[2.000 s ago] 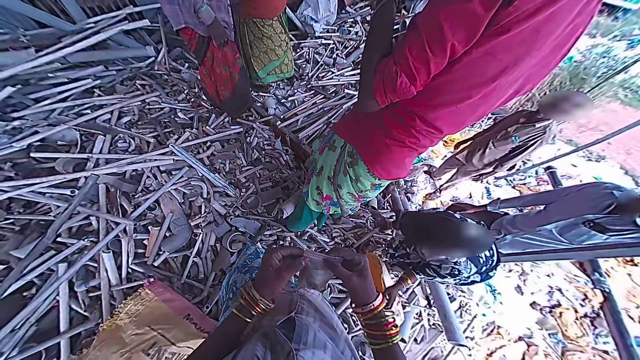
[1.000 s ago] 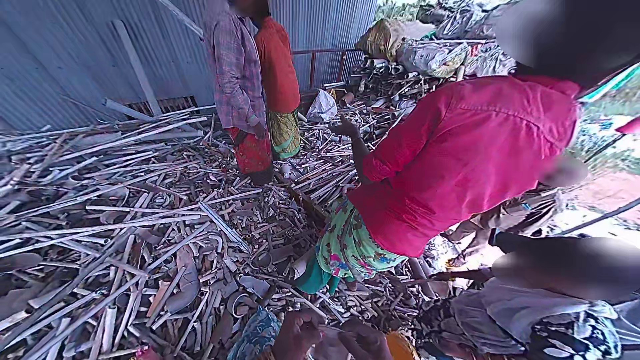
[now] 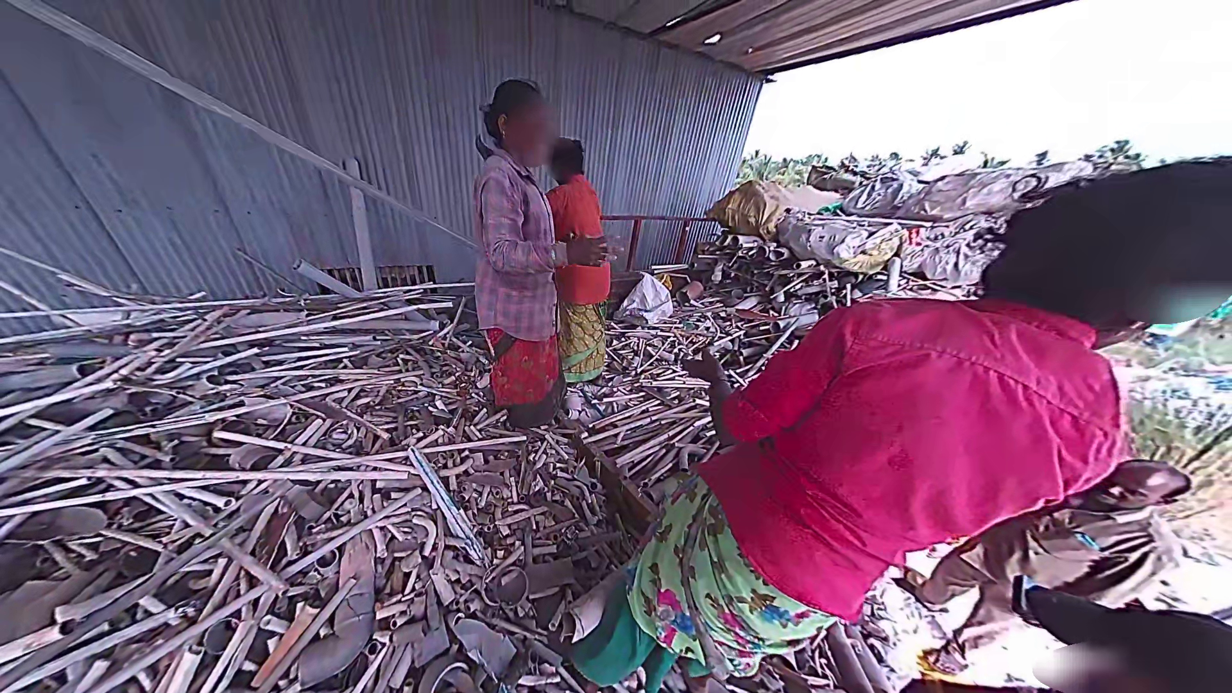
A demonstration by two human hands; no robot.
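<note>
Neither my left hand nor my right hand shows in the head view now. A heap of scrap plastic pipes and broken pipe pieces (image 3: 385, 481) covers the ground from the left to the middle. Among the pieces lie a pale blue-white strip (image 3: 448, 505) and a curved grey pipe elbow (image 3: 342, 616). Close by on the right, a person in a red shirt and flowered skirt (image 3: 914, 452) leans over, one hand (image 3: 707, 368) held out above the pipes.
Two people stand on the heap, one in a checked shirt (image 3: 515, 250), one in an orange top (image 3: 582, 241). A corrugated metal wall (image 3: 289, 125) rises behind. Filled sacks (image 3: 847, 236) are piled at the back right. Part of another person shows at bottom right (image 3: 1136, 630).
The view has tilted up strongly. My two hands, raised together at the bottom in the earlier frames, have left the view. The person in the checked shirt now has a forearm raised.
</note>
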